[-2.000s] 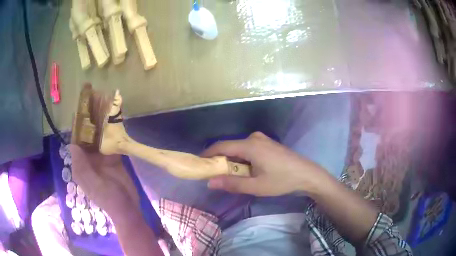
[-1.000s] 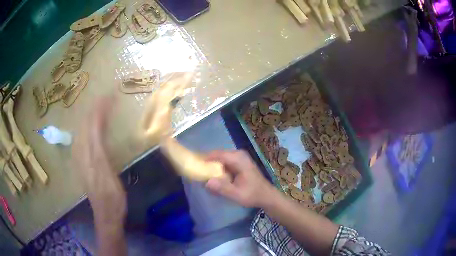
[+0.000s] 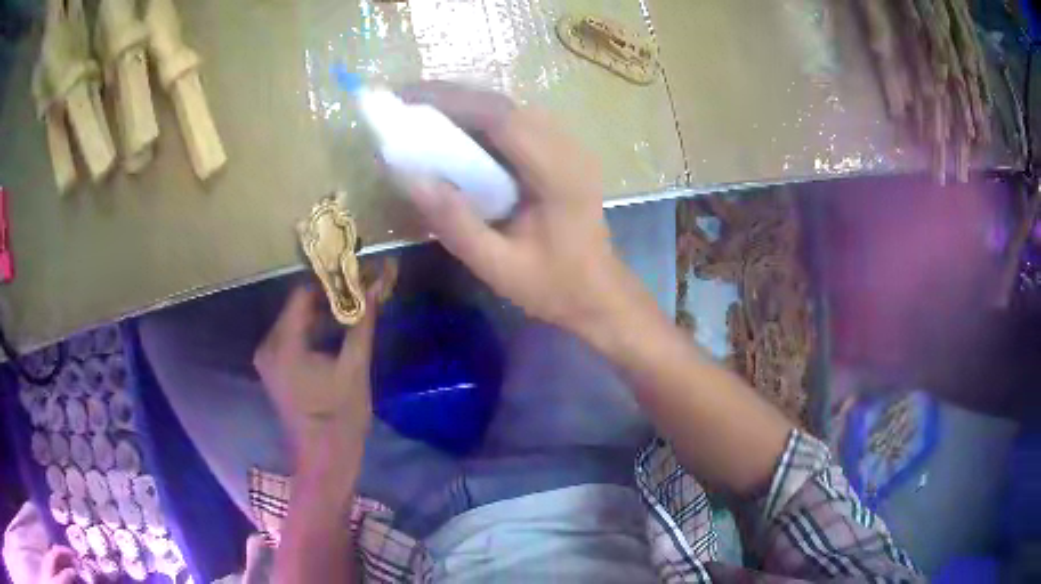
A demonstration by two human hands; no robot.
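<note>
My left hand [image 3: 317, 367] is at the table's front edge and grips a small tan sandal-shaped piece [image 3: 332, 249], outlined face up, its narrow end toward me. Whether a wooden leg is beneath it is hidden. My right hand [image 3: 546, 217] is closed around the white glue bottle [image 3: 443, 154] above the table, to the right of the piece. The bottle is tilted, its blue nozzle pointing up and left, away from the piece. The right hand is slightly blurred.
Pale wooden legs [image 3: 135, 97] lie at the table's left. A miniature sandal [image 3: 608, 48] lies at the back. Browner thin pieces [image 3: 930, 86] lie at right. Below are the blue bin [image 3: 440, 382], brown flat parts [image 3: 771, 302] and pale discs [image 3: 86, 439].
The view has swung left. My right hand has let go of the leg and taken the glue bottle. My left hand now holds the sandal-shaped piece at the edge. The leg's shaft no longer shows.
</note>
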